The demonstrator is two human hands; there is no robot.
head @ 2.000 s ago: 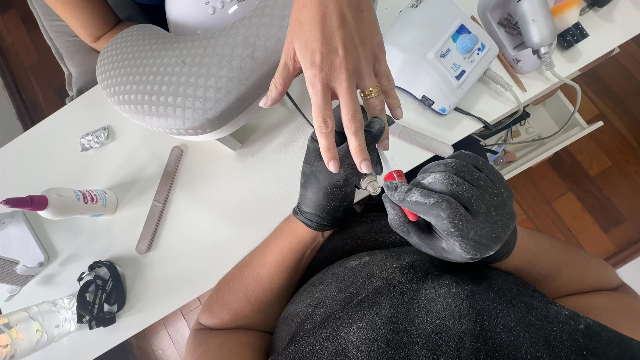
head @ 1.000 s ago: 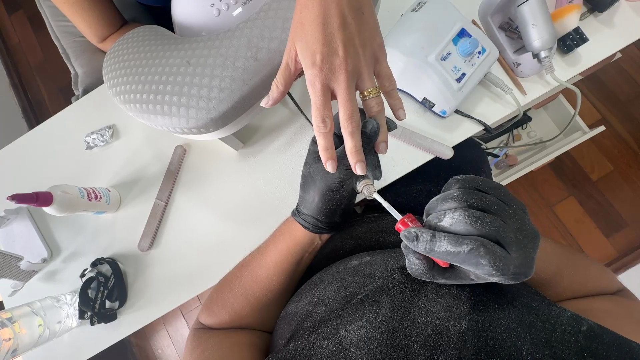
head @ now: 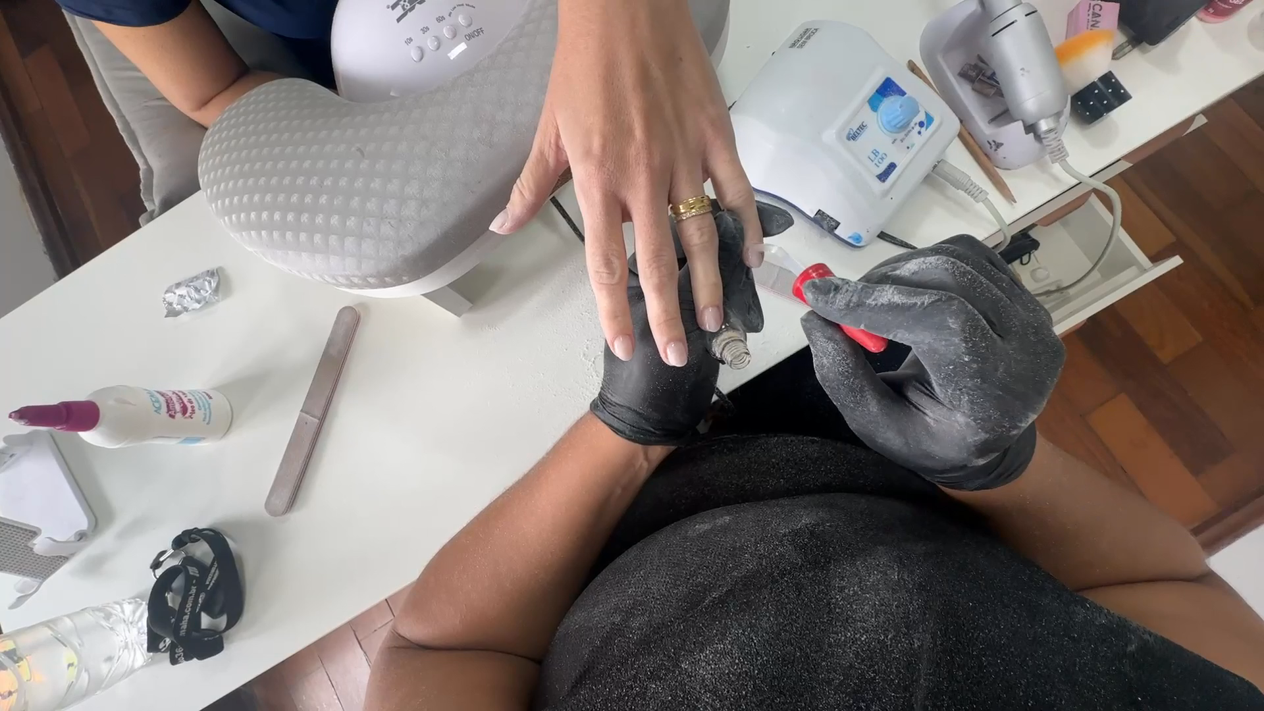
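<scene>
In a black glove, my left hand (head: 667, 360) is under another person's hand (head: 642, 128), which wears gold-coloured rings (head: 690, 207). My left hand holds a small bottle, whose threaded open neck (head: 731, 348) sticks out beside the ring fingertip; the rest of the bottle is hidden. My gloved, dust-covered right hand (head: 938, 346) grips the red cap (head: 839, 306) of a nail brush between thumb and fingers. The brush's pale stem (head: 775, 269) points left to the little finger's tip. The bristles are hard to make out.
A textured grey hand rest (head: 375, 188) stands at upper left, a white nail machine (head: 849, 128) at upper right, near a handpiece (head: 1027, 69) on its holder. A nail file (head: 311, 410), foil piece (head: 193, 292), purple-capped bottle (head: 163, 415) and black strap (head: 197, 592) lie leftward. A drawer (head: 1116, 262) stands open.
One second ago the brush was at the bottle neck; my right hand has since moved it up to the other person's little finger. My left hand still holds the bottle.
</scene>
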